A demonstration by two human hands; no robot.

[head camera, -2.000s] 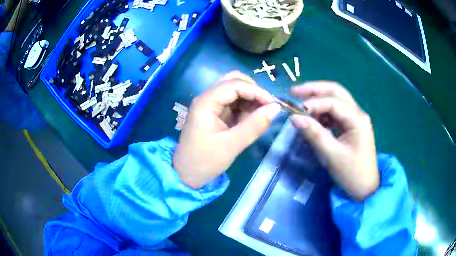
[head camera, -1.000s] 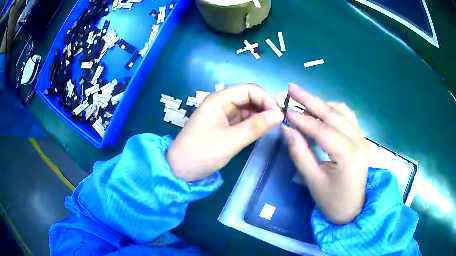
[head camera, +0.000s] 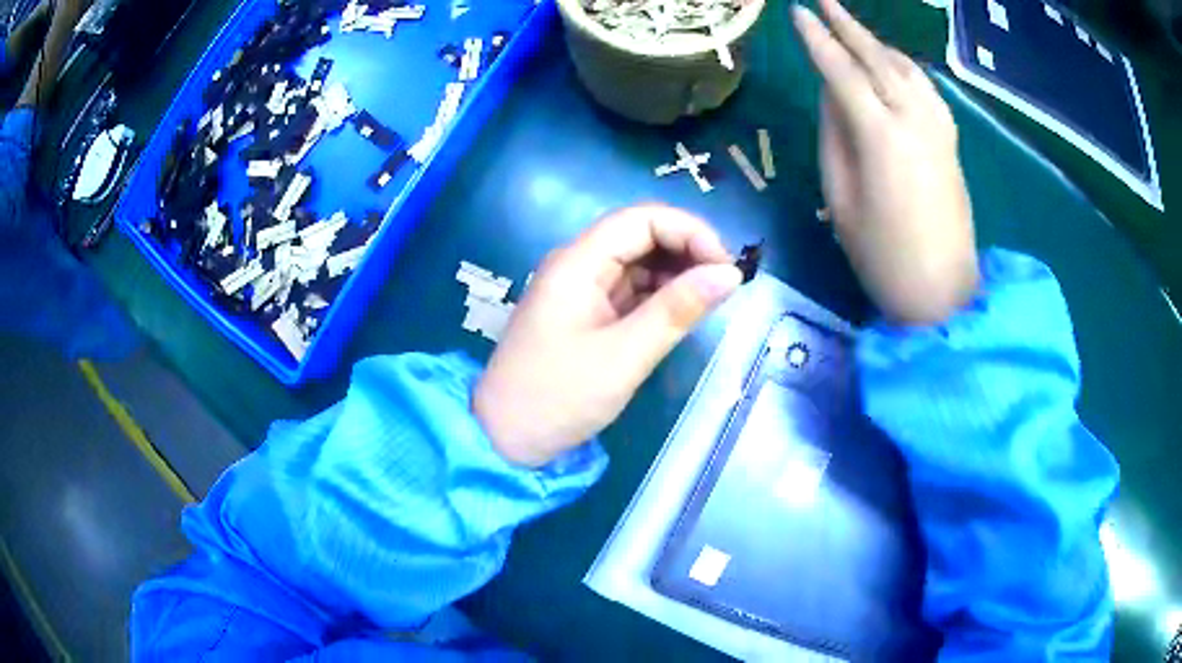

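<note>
My left hand (head camera: pixel 603 330) pinches a small dark adhesive pad (head camera: pixel 749 260) between thumb and forefinger, above the upper left of the tablet back cover. My right hand (head camera: pixel 894 181) is away from it, up and to the right, fingers extended towards the top edge, beside the round pot; whether its fingertips hold anything cannot be told. The dark shiny tablet back cover (head camera: pixel 765 518) lies on a white protective sheet (head camera: pixel 644 518), with a round camera opening and white labels. My right sleeve hides its right side.
A blue parts tray (head camera: pixel 340 279) with mixed black and white strips stands at left. A tan waste pot (head camera: pixel 655 80) heaped with liners stands at top. Loose liners (head camera: pixel 748 166) lie below it. A pile of parts (head camera: pixel 486 301) lies beside my left hand. Another cover (head camera: pixel 1056 78) lies top right.
My right hand has moved from beside my left fingertips up and right towards the pot. My left hand still pinches the dark pad. The cover's camera corner now shows.
</note>
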